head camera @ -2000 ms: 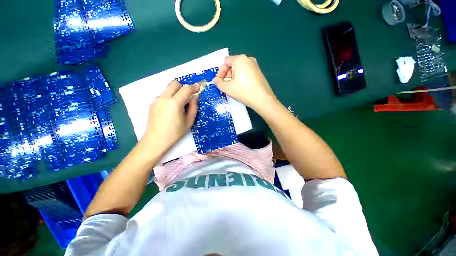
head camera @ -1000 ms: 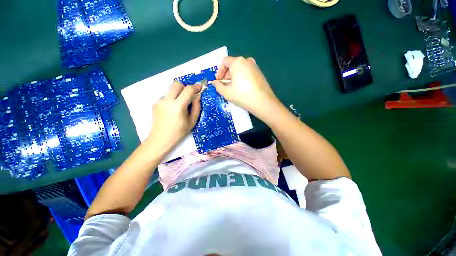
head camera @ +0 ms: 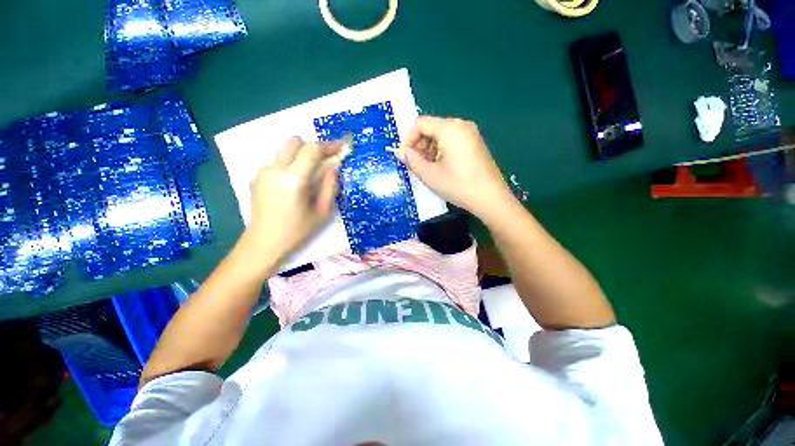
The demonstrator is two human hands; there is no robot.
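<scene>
A blue circuit board (head camera: 379,196) lies on a white sheet (head camera: 244,139) in front of me. My left hand (head camera: 295,193) is over the board's left edge, its thumb and forefinger pinching a small pale strip end (head camera: 344,150); any tool there is too blurred to tell. My right hand (head camera: 453,161) is at the board's right edge, fingers bent together, with a tiny whitish bit (head camera: 394,150) at the fingertips.
Stacked blue boards (head camera: 96,196) lie at left, with a smaller pile (head camera: 170,39) above. A cream tape ring (head camera: 357,33) is beyond the sheet. A black phone (head camera: 606,96), crumpled white tissue (head camera: 710,118), clear bag (head camera: 754,100) and red object (head camera: 704,181) are at right.
My hands have moved apart, the right one away to the right and slightly down. More of the board's upper part shows between them. The whole view has shifted slightly.
</scene>
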